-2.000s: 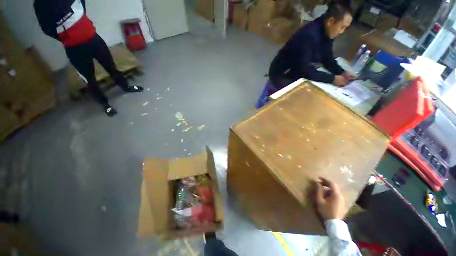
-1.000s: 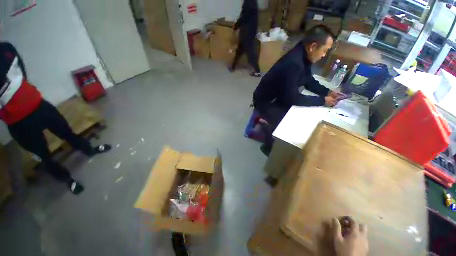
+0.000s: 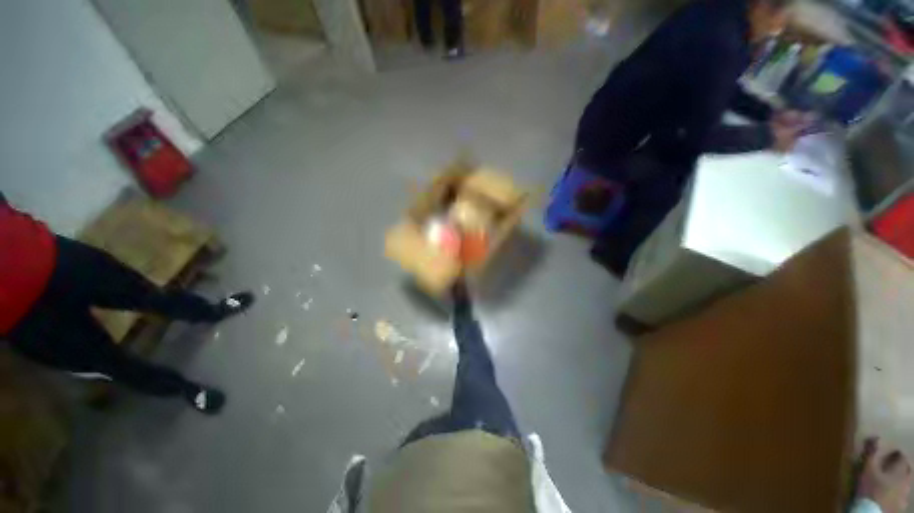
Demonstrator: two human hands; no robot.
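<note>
An open brown cardboard carton (image 3: 421, 259) stands on the grey floor ahead of me, blurred, with red and pale items inside. My outstretched leg reaches its near side, and the foot appears to touch it. My right hand (image 3: 884, 479) is at the lower right edge, cut off, with bent fingers at the top of the wooden cabinet (image 3: 742, 386). Whether it holds anything is unclear. My left hand is out of the picture.
A person sits on a blue stool (image 3: 584, 200) by a white-topped cabinet (image 3: 762, 215). Another person stands at left near a pallet (image 3: 150, 240) and a red object (image 3: 150, 152). A third person's legs show at the top. Pale scraps (image 3: 386, 331) lie on the floor.
The view has turned downward. The carton is now farther from the wooden cabinet and appears turned, with my leg stretched to it. My right hand has shifted to the picture's right edge.
</note>
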